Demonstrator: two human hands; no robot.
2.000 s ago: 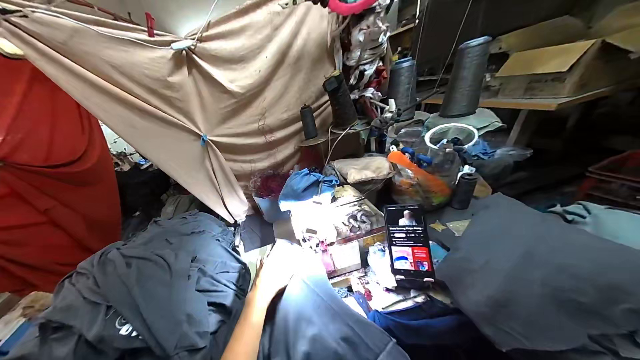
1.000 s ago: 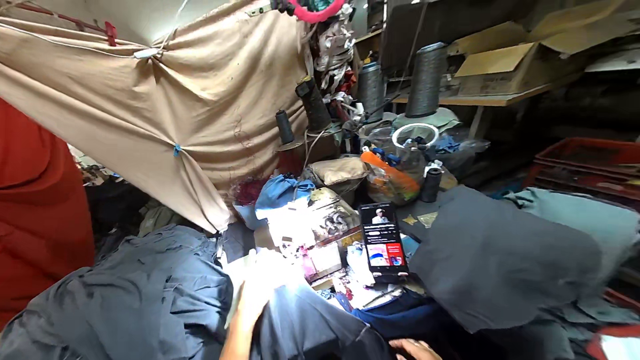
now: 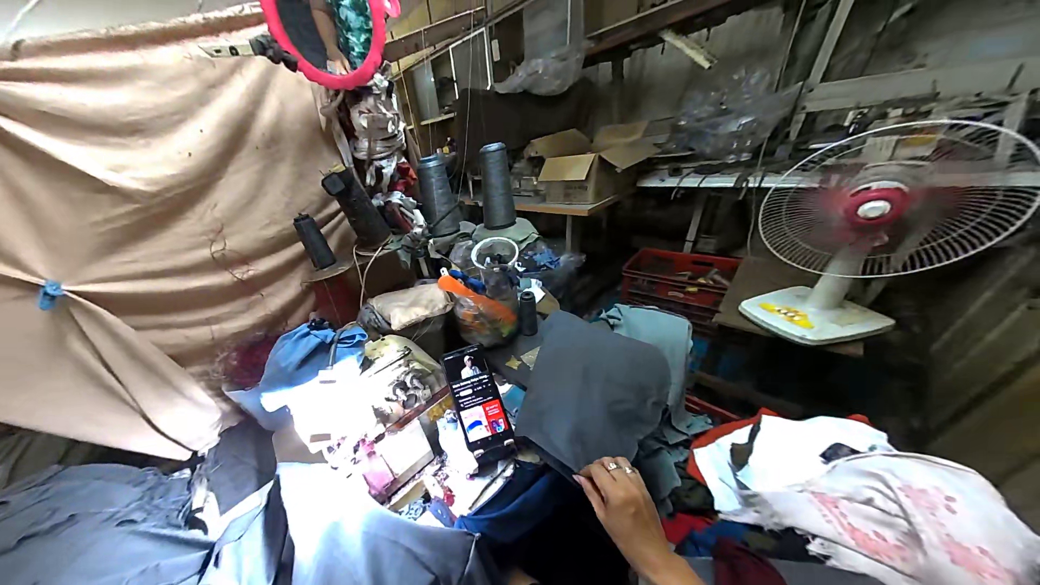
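My right hand (image 3: 621,508), with rings on it, pinches the lower edge of a dark grey cloth piece (image 3: 597,390) between thumb and fingers. Left of that cloth a smartphone (image 3: 478,402) stands upright with its screen lit. Farther left, a sewing machine (image 3: 398,370) is partly hidden by cloth and a bright glare. Grey fabric (image 3: 366,528) lies in front of the machine, and more dark grey fabric (image 3: 89,520) is heaped at the lower left. My left hand is out of view.
Thread cones (image 3: 497,187) stand behind the machine, near a plastic bag (image 3: 483,313). A white fan (image 3: 873,211) stands at the right, beyond a pile of white and pink cloth (image 3: 902,504). A red crate (image 3: 678,276) and a cardboard box (image 3: 581,166) are farther back.
The view has swung to the right. My left hand, seen on the grey fabric by the machine before, is out of view. My right hand has come up to the edge of the grey cloth piece.
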